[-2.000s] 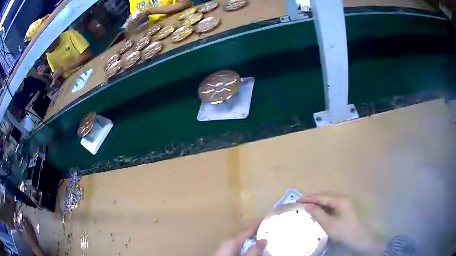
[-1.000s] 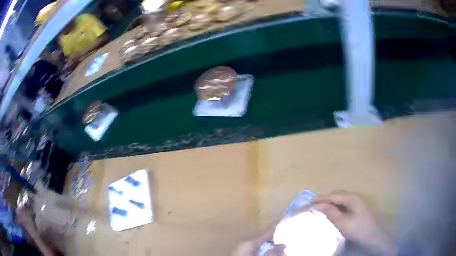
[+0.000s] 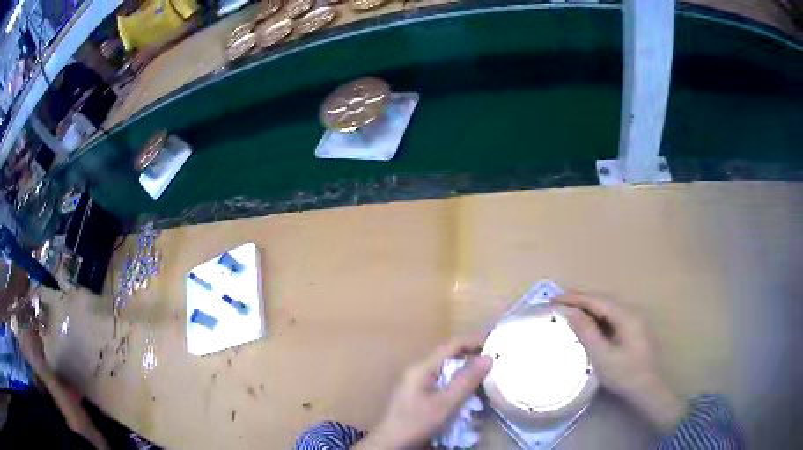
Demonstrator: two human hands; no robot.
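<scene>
A round plated cover (image 3: pixel 539 362) lies in front of me with its pale, very bright face up and small dark marks near its rim. It sits over a white square plate (image 3: pixel 544 436), whose corners show above and below it. My left hand (image 3: pixel 433 387) is at the cover's left edge, its thumb on the rim, with a crumpled white and bluish thing (image 3: pixel 460 425) by the fingers that I cannot make out clearly. My right hand (image 3: pixel 616 341) holds the cover's upper right edge.
A fixture plate (image 3: pixel 225 301) with grey-blue posts stands on the bench at left. Small silvery parts (image 3: pixel 139 264) and dark bits lie further left. The green belt (image 3: pixel 493 114) carries covers on plates (image 3: pixel 356 104). A white upright (image 3: pixel 646 97) stands behind. Another person's arm (image 3: pixel 63 395) shows at left.
A plate with posts has appeared on the bench at left. The view has shifted, so the belt sits higher. My hands stay at the cover.
</scene>
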